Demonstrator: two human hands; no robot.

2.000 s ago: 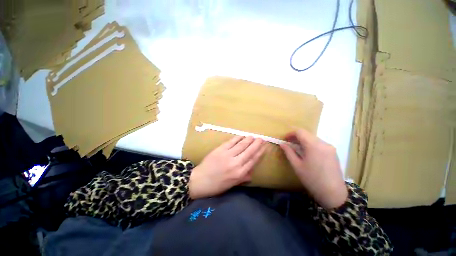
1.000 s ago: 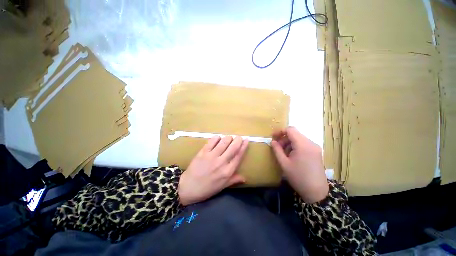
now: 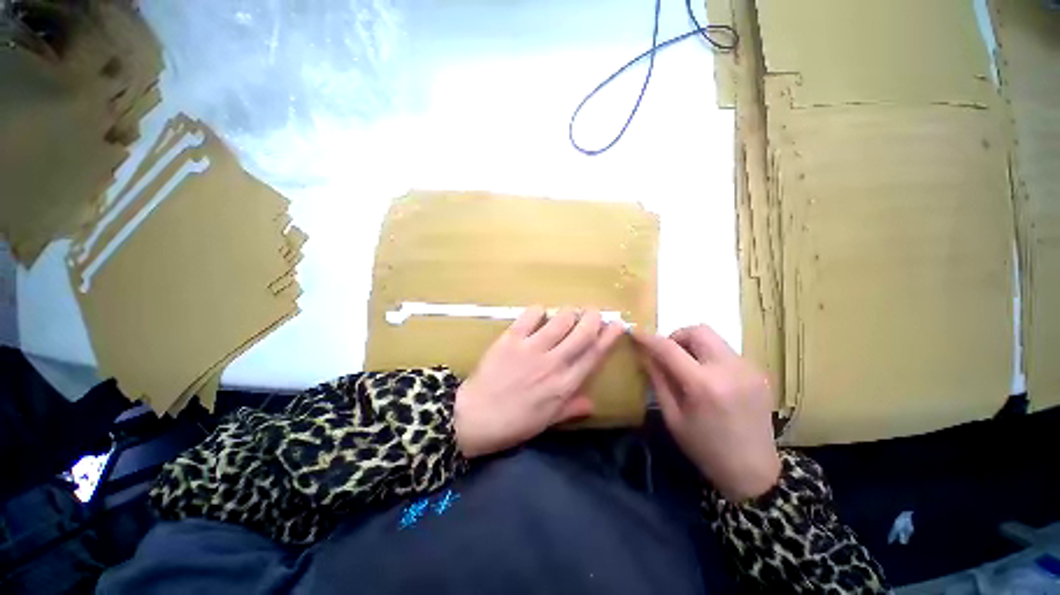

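A kraft piece (image 3: 511, 250) lies directly before my body. A white strip (image 3: 459, 310) runs across it, its rounded left end showing. My left hand (image 3: 535, 378) lies flat on the kraft piece, with its fingertips on the right part of the strip. My right hand (image 3: 709, 401) is at the strip's right end, with thumb and index finger close together there. The fingers partly hide that end, and whether they pinch it is hard to tell.
Fanned fitted blanks (image 3: 186, 279) with white strips lie at left, a darker kraft stack (image 3: 58, 140) beyond. Clear plastic film (image 3: 279, 70) lies at the far side. A black cord (image 3: 628, 105) is right of centre. Tall kraft stacks (image 3: 895, 267) line the right.
My left hand has slid right along the strip to its right part. My right hand's fingers have moved slightly down at the strip's end. The camera view has shifted.
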